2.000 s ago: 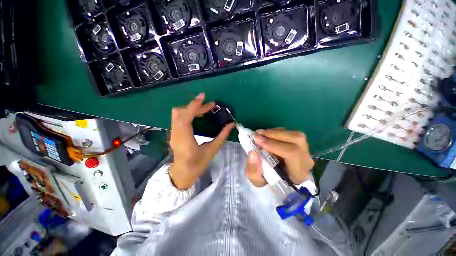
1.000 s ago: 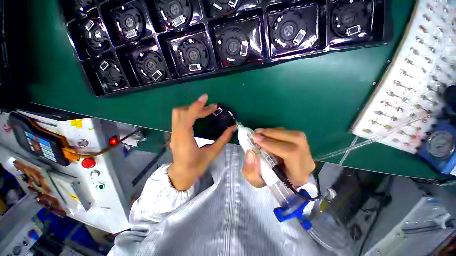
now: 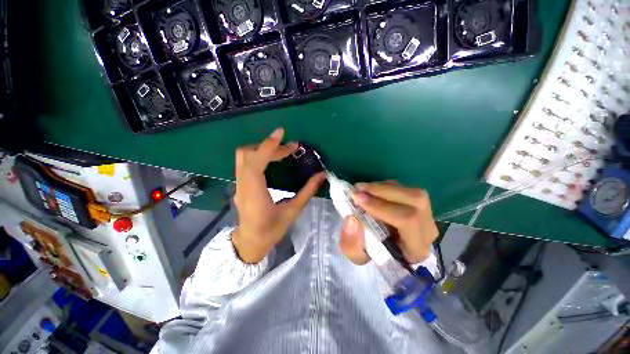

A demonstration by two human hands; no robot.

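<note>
A round black speaker unit [image 3: 304, 163] is held near the bench edge between the thumb and fingers of my left hand [image 3: 262, 197]. A small white-outlined rectangle shows at its upper left edge. My right hand [image 3: 394, 220] holds a white dispensing syringe [image 3: 356, 211] like a pen, with a blue fitting [image 3: 409, 290] at its rear. The needle tip is at the right side of the disc; whether it touches cannot be told. A black blister tray [image 3: 325, 90] holds one similar disc in each visible pocket of its near rows.
A white panel with rows of small metallic pieces [image 3: 552, 124] lies at right, beside a blue box with a round gauge [image 3: 608, 197]. A clear hose [image 3: 511, 192] runs across the bench's right edge. A white machine [image 3: 148, 276] with keypad and red button stands at lower left.
The view has shifted slightly right since two seconds ago. The syringe's rear and blue fitting have tilted slightly between frames. Both hands keep their grips.
</note>
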